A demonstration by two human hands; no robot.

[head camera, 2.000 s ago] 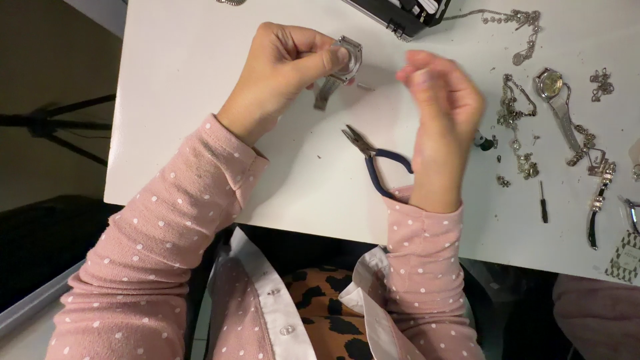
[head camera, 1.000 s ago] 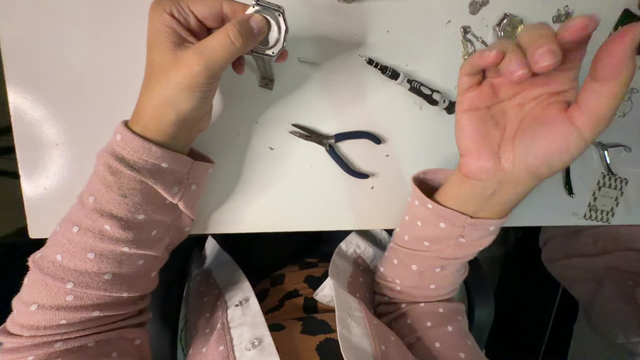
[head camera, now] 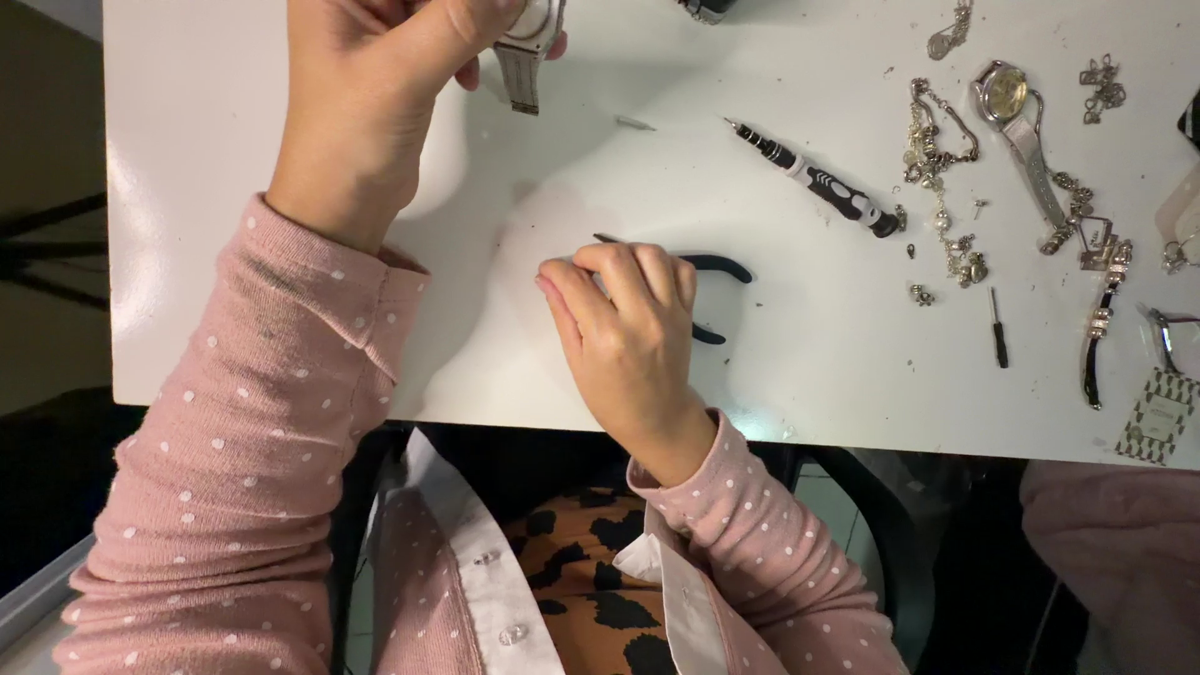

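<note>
My left hand (head camera: 375, 112) holds a metal wristwatch (head camera: 521, 70) at the top edge of the view, its thumb over the case and a piece of the band hanging down. Lower down, my right hand (head camera: 626, 347) hangs over a pair of pliers (head camera: 717, 266) with dark blue handles and covers most of them. Its fingers are bent, and whether they touch the pliers or hold something small cannot be told. Right of the watch lies a small thin metal piece (head camera: 635, 123). A black and grey precision screwdriver (head camera: 830, 187) rests on the white table.
On the right lie a second wristwatch (head camera: 1022, 141) with a mesh band, a beaded chain (head camera: 940, 220), a tiny black screwdriver (head camera: 998, 328), a black cord bracelet (head camera: 1099, 328) and a patterned card (head camera: 1159, 415). The table's front edge (head camera: 891, 446) runs below my right hand.
My right hand has moved left from beside the screwdriver to over the pliers, its fingers now bent. My left hand still holds the watch. The view has shifted.
</note>
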